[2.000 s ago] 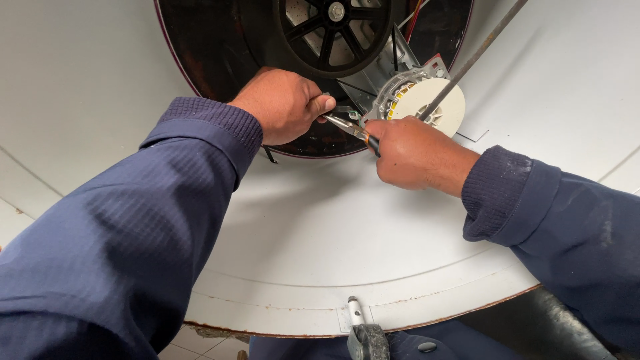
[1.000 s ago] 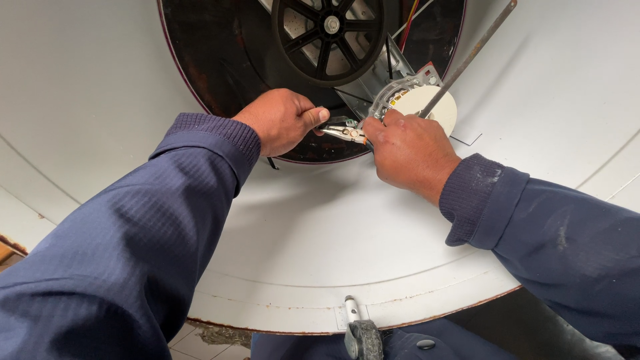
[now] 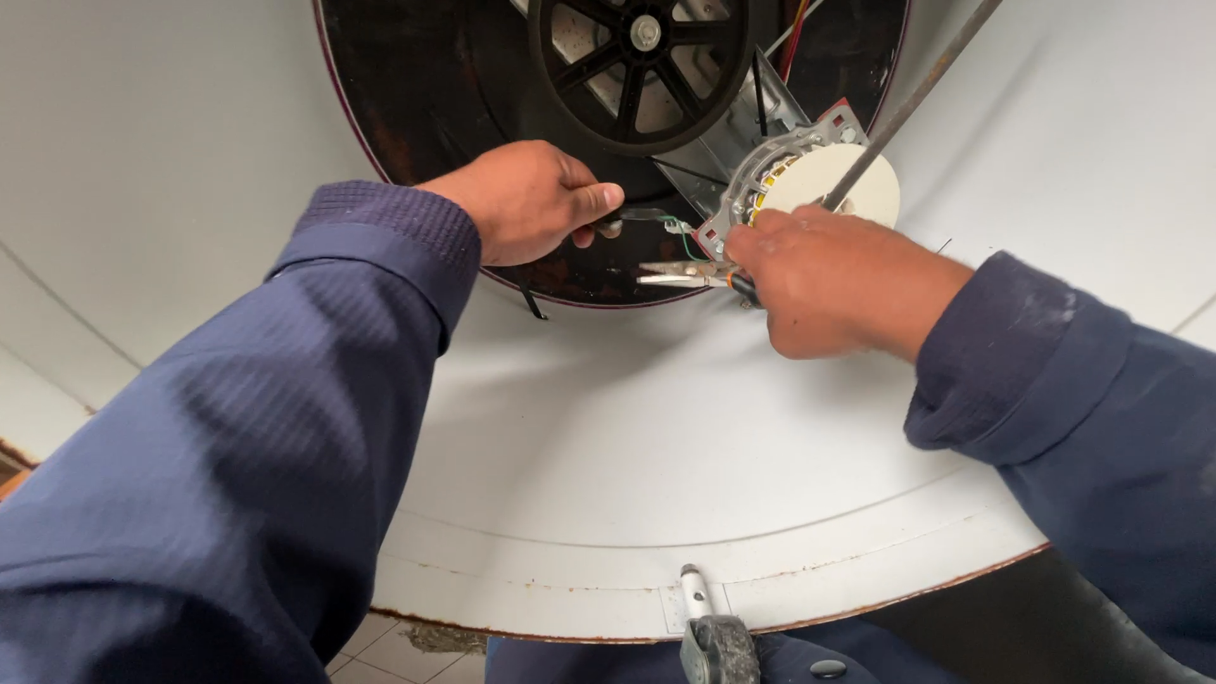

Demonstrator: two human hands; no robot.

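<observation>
My left hand [image 3: 537, 204] pinches a short dark piece, joined to a dark sleeve [image 3: 646, 215] and a thin green wire, between thumb and fingers. My right hand [image 3: 836, 275] holds pliers [image 3: 689, 274] with dark and orange handles. Their jaws are parted, point left and lie just below the green wire [image 3: 686, 239]. Beside that hand is an electric motor with a metal bracket [image 3: 746, 176] and a round off-white disc [image 3: 869, 185]. A metal rod [image 3: 912, 104] slants up right from the disc. Above is a black spoked pulley [image 3: 641, 76].
The white curved shell [image 3: 608, 427] surrounds the work and has a rusty rim. A caster wheel [image 3: 719, 651] is fixed at the near rim. Behind the pulley is a round black panel [image 3: 408, 85]. Tiled floor [image 3: 399, 654] shows at the lower left.
The pliers' jaws, near my left fingertips before, now stand apart from them, lower and to the right. The green wire between my hands now shows plainly.
</observation>
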